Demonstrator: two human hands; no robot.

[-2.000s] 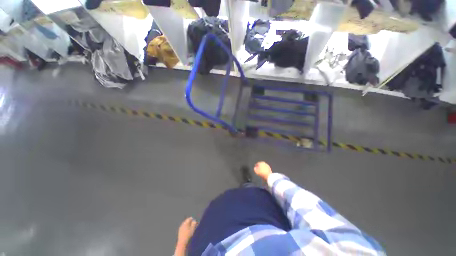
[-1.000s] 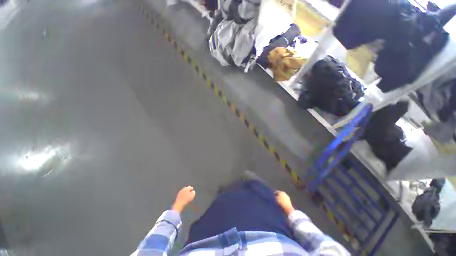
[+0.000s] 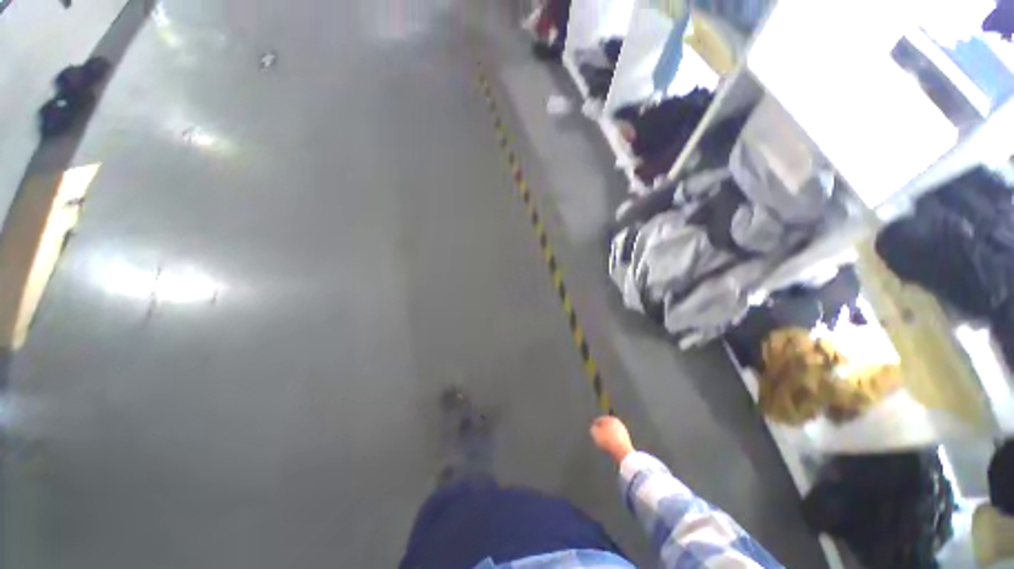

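Note:
My right hand (image 3: 610,437) hangs low at the bottom centre-right, over the grey floor beside the yellow-black tape line (image 3: 559,291). It is small and blurred, its fingers look curled, and no object shows in it. My left hand is out of the picture. White shelving bays (image 3: 803,436) run along the right, nearest in front of me. They hold a large grey bundle (image 3: 692,247), a mustard-brown cloth bundle (image 3: 817,378) and dark cloth (image 3: 884,506). The grey bundle bulges out over the shelf edge.
Grey concrete floor (image 3: 322,367) stretches ahead, left of the tape line, with bright reflections. At the far left are a pale wooden-looking panel or box (image 3: 50,250) and dark round objects (image 3: 73,96). A small pale scrap (image 3: 558,105) lies near the far shelves.
The view has turned left along the shelving. The blue trolley has left the picture, and so has my left hand. The grey and mustard bundles now appear nearer on the right.

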